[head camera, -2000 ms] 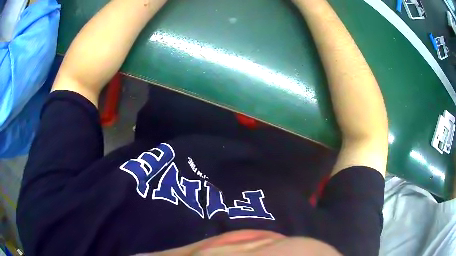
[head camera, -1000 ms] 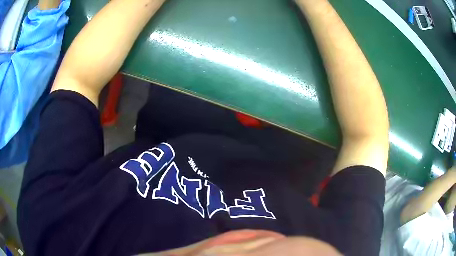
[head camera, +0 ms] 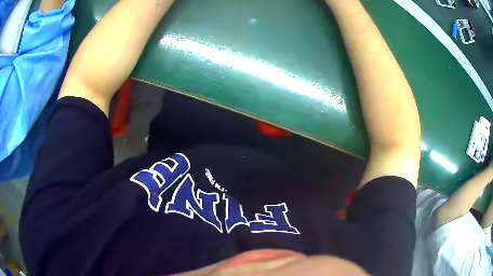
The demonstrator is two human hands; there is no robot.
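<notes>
My two bare forearms rest over the glossy green bench (head camera: pixel 243 81) and run out past the top edge of the picture. Both my hands are cut off by that edge, so what they hold is hidden. At the right, a stack of white panels (head camera: pixel 479 139) lies on the green bench. Beyond the pale curved strip, a part-built unit (head camera: pixel 465 31) with a white frame lies on the dark belt, with a small blue part (head camera: pixel 454 29) beside it.
A person's blue sleeve (head camera: pixel 38 75) is at the left bench edge. Another person in a white top (head camera: pixel 465 248) sits at the lower right, one arm towards the bench. Red stool parts (head camera: pixel 122 108) show under the bench. More units lie at the top right corner.
The units on the belt at the upper right have shifted. The person at the lower right has come into view with an arm. The blue sleeve at the left has moved up. My forearms have hardly moved.
</notes>
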